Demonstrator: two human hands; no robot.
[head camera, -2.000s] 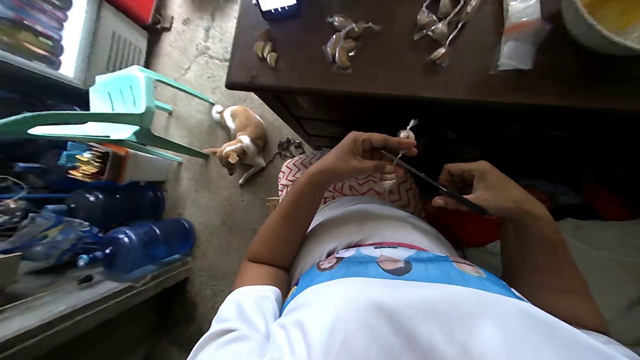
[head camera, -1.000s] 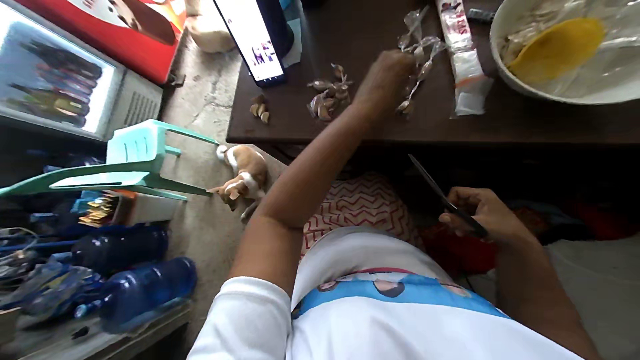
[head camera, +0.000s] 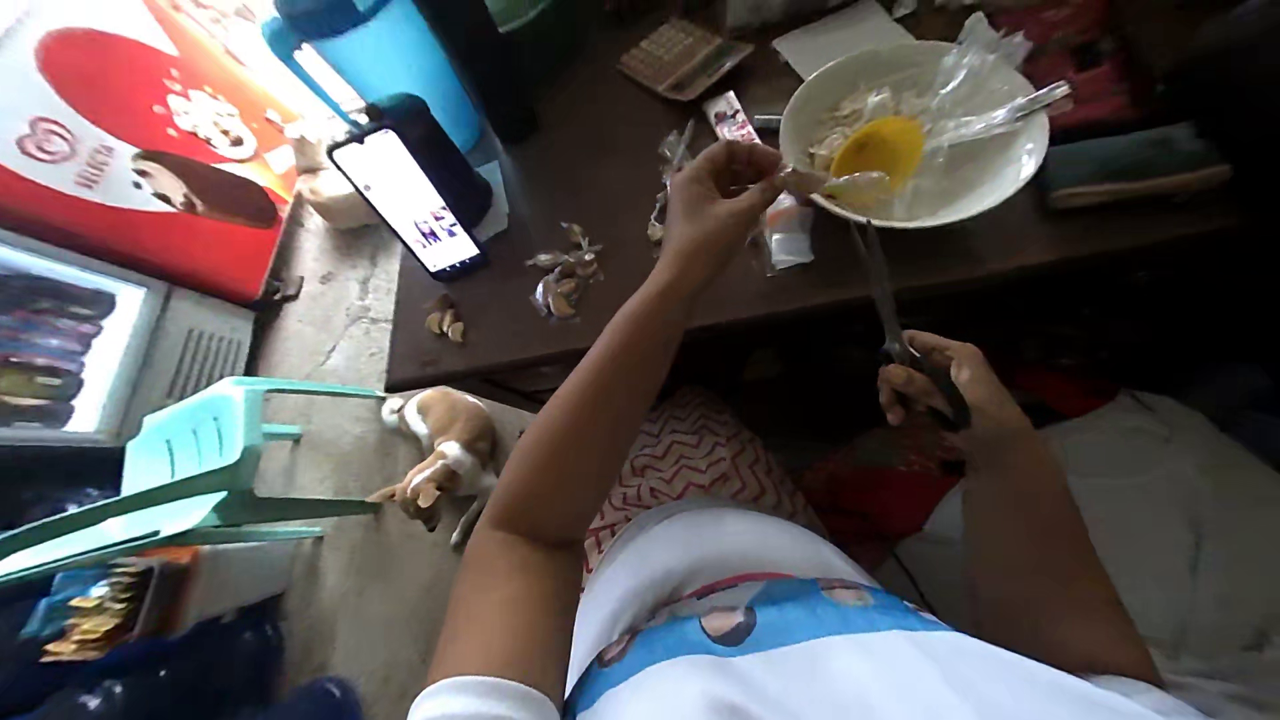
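Over the table's near part, my left hand (head camera: 722, 200) pinches a small clear plastic packet (head camera: 835, 186), whose contents I cannot make out, at the rim of a white bowl (head camera: 985, 180). Inside the bowl are pale pieces, a yellow plastic scoop or dish (head camera: 878, 155) and clear plastic bags. My right hand (head camera: 945, 385) grips scissors (head camera: 885, 295) by the handles, with the blades pointing up toward the bowl. Small wrapped packets (head camera: 565, 275) lie in a pile on the table, more partly behind my left hand. Brown clove-like pieces (head camera: 445, 320) sit near the table's left corner.
A lit phone (head camera: 408, 203) leans on a dark object beside a blue jug (head camera: 415, 70). A calculator (head camera: 683, 60) and a plastic packet (head camera: 788, 232) are on the dark table (head camera: 480, 350). On the floor are a brown-and-white dog (head camera: 450, 450) and a green plastic chair (head camera: 200, 450).
My left hand has gone from the packets on the table to the bowl's rim, now with a packet in its fingers. The scissors stay in my right hand. The view has shifted, showing more of the table.
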